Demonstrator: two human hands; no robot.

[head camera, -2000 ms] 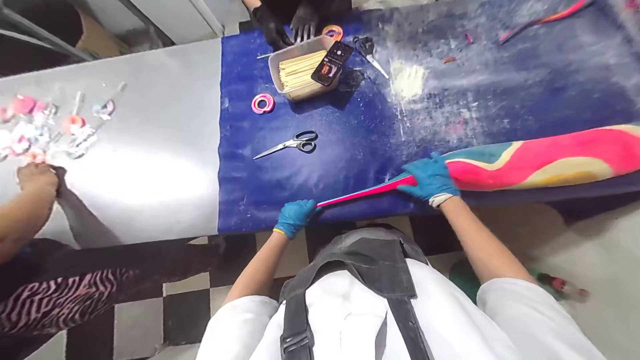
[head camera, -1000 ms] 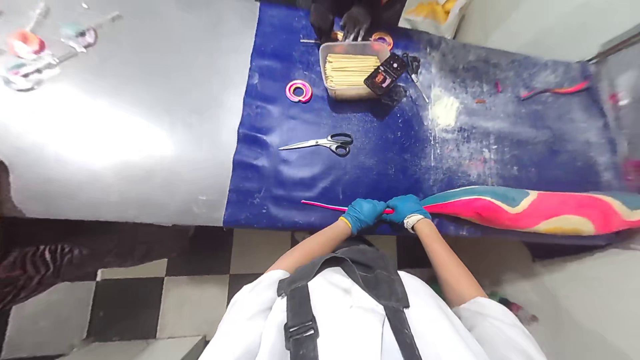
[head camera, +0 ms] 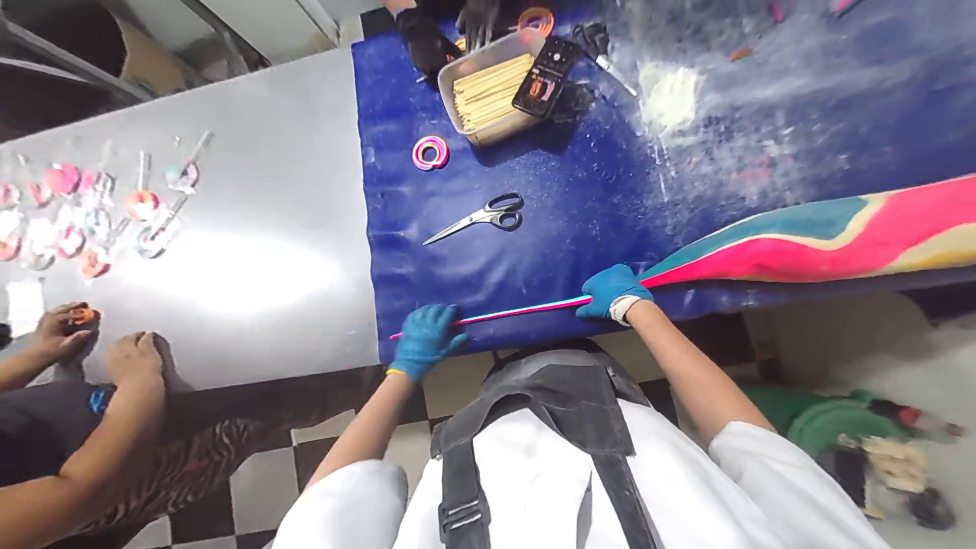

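A thick roll of pink, teal and cream striped candy (head camera: 808,236) lies along the right front of the blue mat and tapers leftward into a thin candy rope (head camera: 526,309). In a blue glove, my right hand (head camera: 616,293) grips the rope where the taper narrows. My left hand (head camera: 425,339), also gloved, rests over the rope near its left end, and a short pink tip pokes out past it; its grip is partly hidden by the fingers. Scissors (head camera: 480,217) with black handles lie on the mat above the rope, touching neither hand.
A plastic tub of wooden sticks (head camera: 492,91) stands at the back, a phone (head camera: 545,76) on its edge. Beside it are a co-worker's dark-gloved hands (head camera: 476,23), more scissors (head camera: 602,57) and a coiled candy (head camera: 431,153). Wrapped lollipops (head camera: 91,213) and another person's hands (head camera: 136,357) are at left.
My hands, close together one second ago, are now well apart, the left one farther left along the rope. A longer stretch of thin rope shows between them. The view has shifted.
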